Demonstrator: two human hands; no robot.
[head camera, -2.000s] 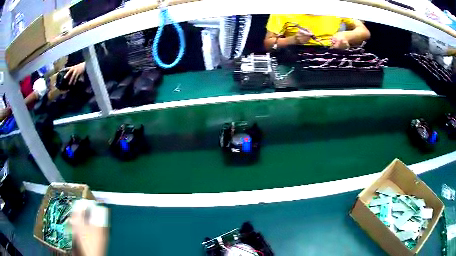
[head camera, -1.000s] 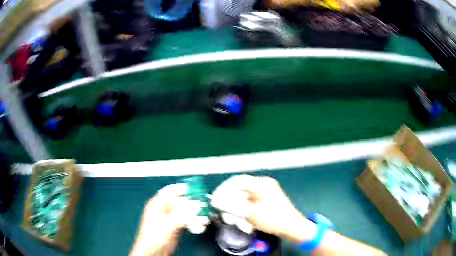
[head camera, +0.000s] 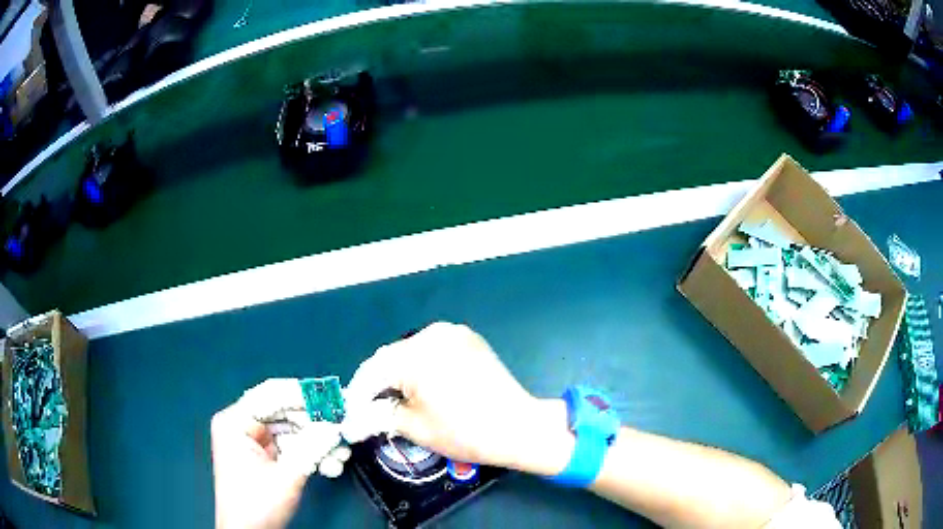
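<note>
My left hand (head camera: 271, 444), with white coverings on its fingertips, holds a small green circuit board (head camera: 323, 399) upright between thumb and fingers. My right hand (head camera: 439, 398), with a blue band at the wrist, has its fingertips pinched at the board's right edge, beside a small dark piece. What exactly the right fingertips grip cannot be told. A black unit (head camera: 429, 506) with a silvery round centre and a blue part lies on the green bench, under and just behind my right hand, which hides its upper part.
The left carton (head camera: 77, 413) holds green boards. The larger right carton (head camera: 755, 346) holds white and green pieces. A ribbed green panel (head camera: 918, 362), a small clear bag (head camera: 904, 256) and another carton (head camera: 891, 480) lie at the right. Black units (head camera: 326, 129) stand on the conveyor beyond the white rail (head camera: 434, 248).
My left hand has gone from the left carton to the front of me and holds a green board. My right hand has come in over the black unit. The view has tilted down and shifted.
</note>
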